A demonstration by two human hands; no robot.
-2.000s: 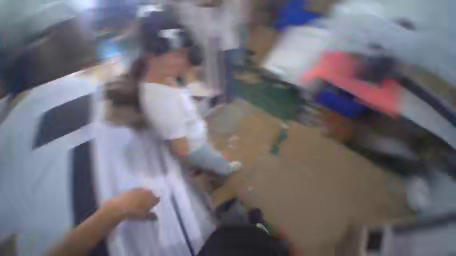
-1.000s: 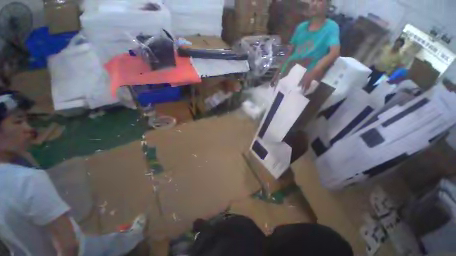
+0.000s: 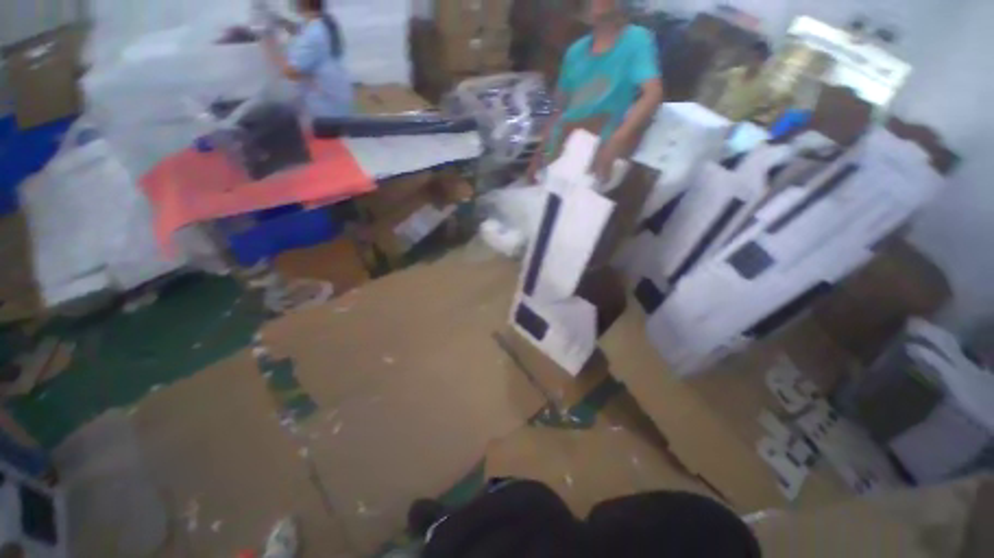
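Neither of my hands is in the picture. The wearer's dark-clothed legs show at the bottom centre. Nearest ahead are brown cardboard sheets (image 3: 403, 360) covering the floor. Beyond them a white printed carton (image 3: 561, 262) with black bands stands tilted, its brown inside facing right. A person in a teal shirt (image 3: 610, 82) stands behind it with hands at its top. More white printed cartons (image 3: 752, 262) lean together at the right.
A red-covered table (image 3: 262, 180) with a blue crate (image 3: 283, 231) under it stands at the back left. White cut-out inserts (image 3: 796, 420) lie on the floor at the right. A person in light blue (image 3: 316, 65) is behind the table. Green floor shows at left.
The view has swung right from the long white cartons, and my hand seen two seconds ago is out of the picture. The nearby person in white has mostly left the view at the left edge.
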